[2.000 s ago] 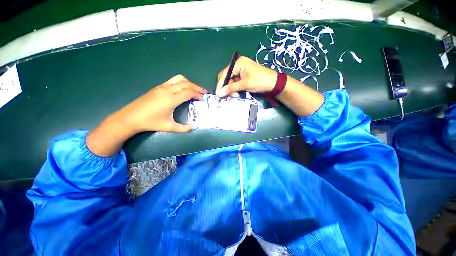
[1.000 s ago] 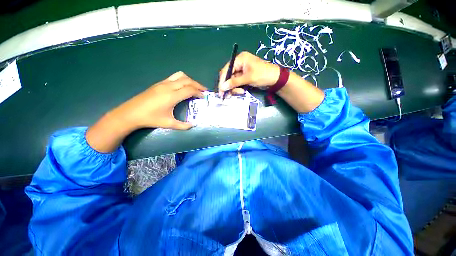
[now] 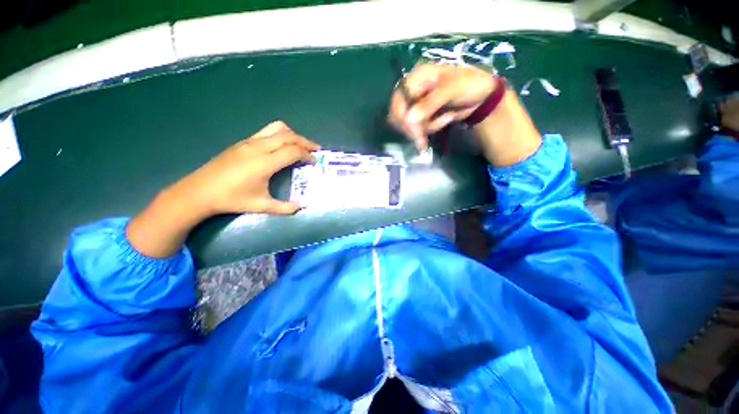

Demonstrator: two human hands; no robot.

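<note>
The open phone unit (image 3: 348, 182) lies flat on the green bench near its front edge, pale inside with a dark patch at its right end. My left hand (image 3: 243, 174) grips its left end between thumb and fingers. My right hand (image 3: 446, 97) is off the phone, above and right of it, and blurred. The dark pencil-like tool (image 3: 400, 71) shows faintly at its fingers, which look closed on it. A small pale thing (image 3: 420, 155) shows just below the fingertips; I cannot tell if they touch it.
A pile of curly white strips (image 3: 478, 53) lies behind my right hand, partly hidden. One loose strip (image 3: 540, 86) lies beside it. A black phone (image 3: 613, 109) with a white cable (image 3: 625, 161) lies at right. A white card (image 3: 8, 145) is at left. Another person's blue sleeve (image 3: 713, 174) shows at far right.
My right hand has lifted off the phone and moved right and away from me, now covering part of the strip pile. My left hand still holds the phone. The whole view has shifted slightly.
</note>
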